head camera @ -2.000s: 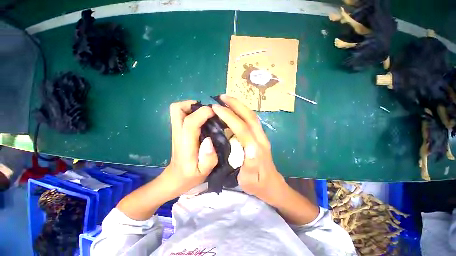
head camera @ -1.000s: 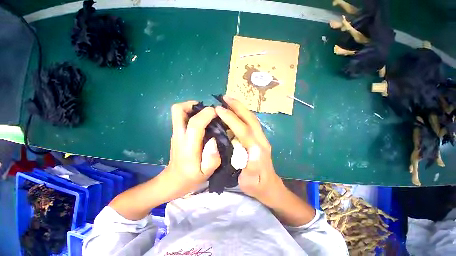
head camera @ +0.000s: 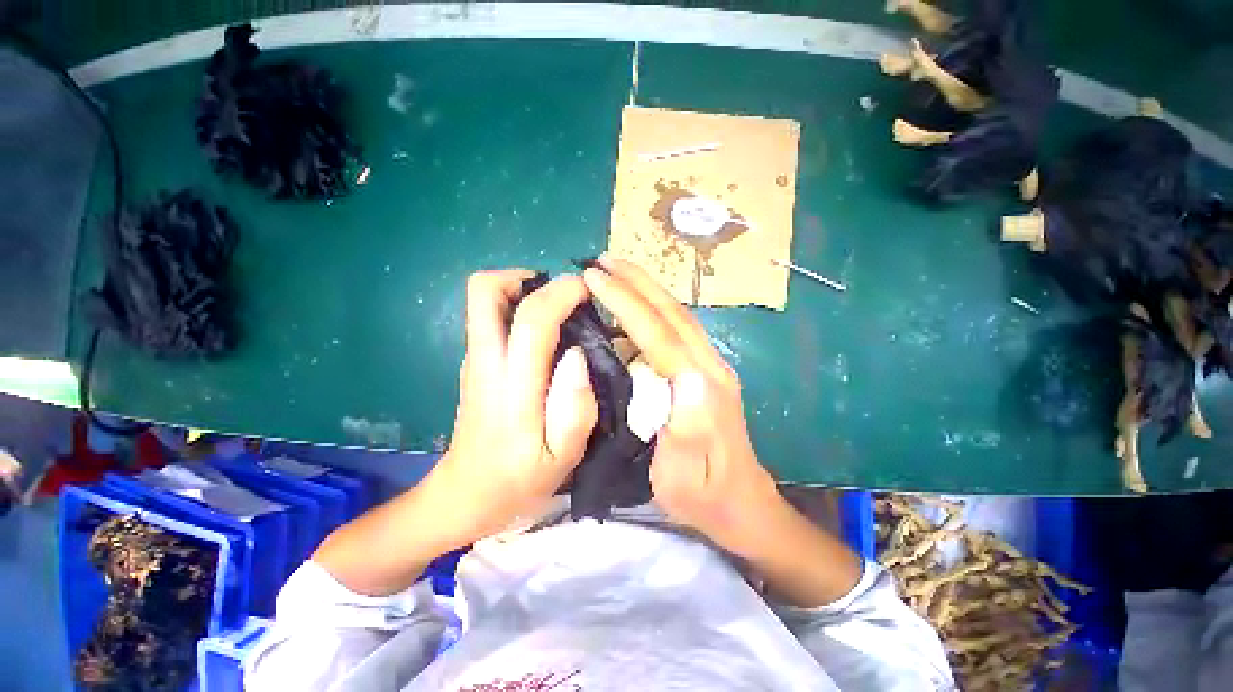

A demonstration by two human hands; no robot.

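My left hand (head camera: pixel 511 392) and my right hand (head camera: pixel 690 406) are bare and close together above the bench's near edge. Both grip a black garment (head camera: pixel 615 471) that hangs down between them. A little tan shows between the fingers, mostly hidden, so I cannot tell how it sits in the cloth. The tan cardboard palette (head camera: pixel 752 176) lies beyond my hands, with a white glue blob (head camera: pixel 698 215) ringed by brown stains. A thin pale stick (head camera: pixel 815 276) projects from the card's right edge.
Two black garment clumps (head camera: pixel 280 122) (head camera: pixel 169 275) lie at left on the green bench (head camera: pixel 446 176). Dressed figures (head camera: pixel 1122 203) with tan legs are grouped at right. Below the bench are blue bins (head camera: pixel 250 541) at left and a bin of tan leg parts (head camera: pixel 980 581) at right.
The fingertips of both hands have come slightly closer together at the top of the black cloth. The hands stay in nearly the same place. The view has shifted slightly.
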